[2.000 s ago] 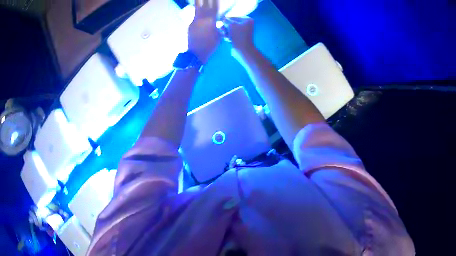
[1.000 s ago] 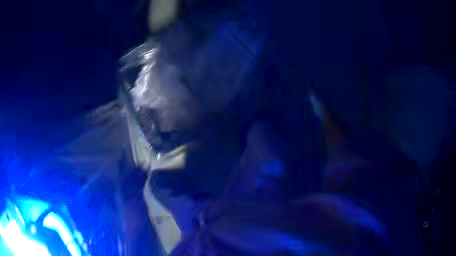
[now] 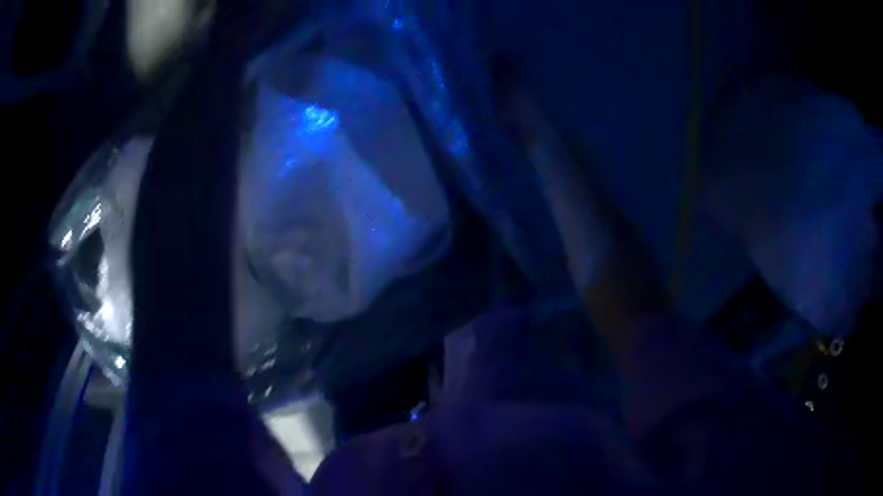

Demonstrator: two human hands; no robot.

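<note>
A pale, rounded white unit [image 3: 339,184] lies in clear, glossy plastic left of the middle, with blue glints on it. My right forearm slants up from the lower right. My right hand [image 3: 523,107] is very dim and blurred at its upper end, right of the plastic, and its fingers cannot be made out. I cannot make out my left hand. A dark upright band crosses the left part of the view, in front of the plastic; whether it is an arm or a strap is unclear.
More shiny clear plastic [image 3: 111,315] lies left of the dark band. A pale piece [image 3: 305,436] shows at the lower left of centre. A dim pale bag-like shape [image 3: 804,203] is at the right. A pale object [image 3: 160,34] is at the top left.
The view has turned from the bright bench with its row of white units to a dark area. The plastic-covered unit now shows larger and clearer than one second ago.
</note>
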